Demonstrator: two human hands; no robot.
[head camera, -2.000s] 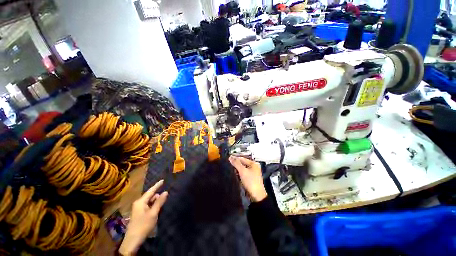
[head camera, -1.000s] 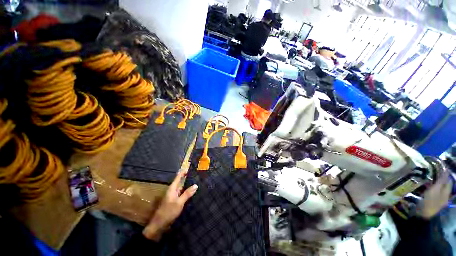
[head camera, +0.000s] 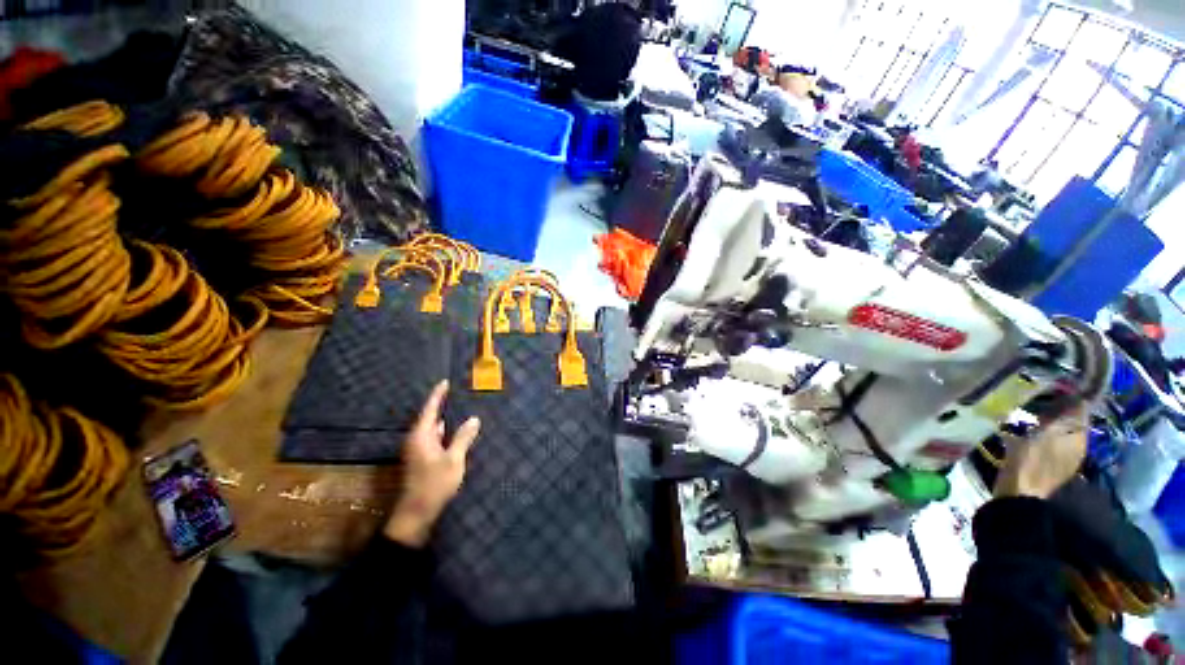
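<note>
A dark checked bag panel (head camera: 533, 481) with yellow-orange handles (head camera: 533, 305) lies flat in front of me, left of the sewing machine (head camera: 832, 338). My left hand (head camera: 435, 465) rests at the panel's left edge, fingers apart. A second group of dark handled panels (head camera: 377, 370) lies to its left on the brown board. My right hand (head camera: 1044, 457) is at the far right, just below the handwheel (head camera: 1081, 364). A dark piece with yellow-orange handles (head camera: 1105, 591) is beside my right sleeve; I cannot tell whether my right hand grips anything.
Thick coils of yellow-orange handles (head camera: 182, 338) stand at left. A phone (head camera: 190, 501) lies on the board (head camera: 312, 500). A camouflage-like heap (head camera: 299, 111) and a blue bin (head camera: 500, 169) are behind. Another blue bin (head camera: 832, 639) is at the lower edge. A person (head camera: 604, 50) is in the background.
My right hand has left the panel near the needle and moved to the far right. The panel now lies clear of the needle area. My left hand stays at its left edge. The view has tilted.
</note>
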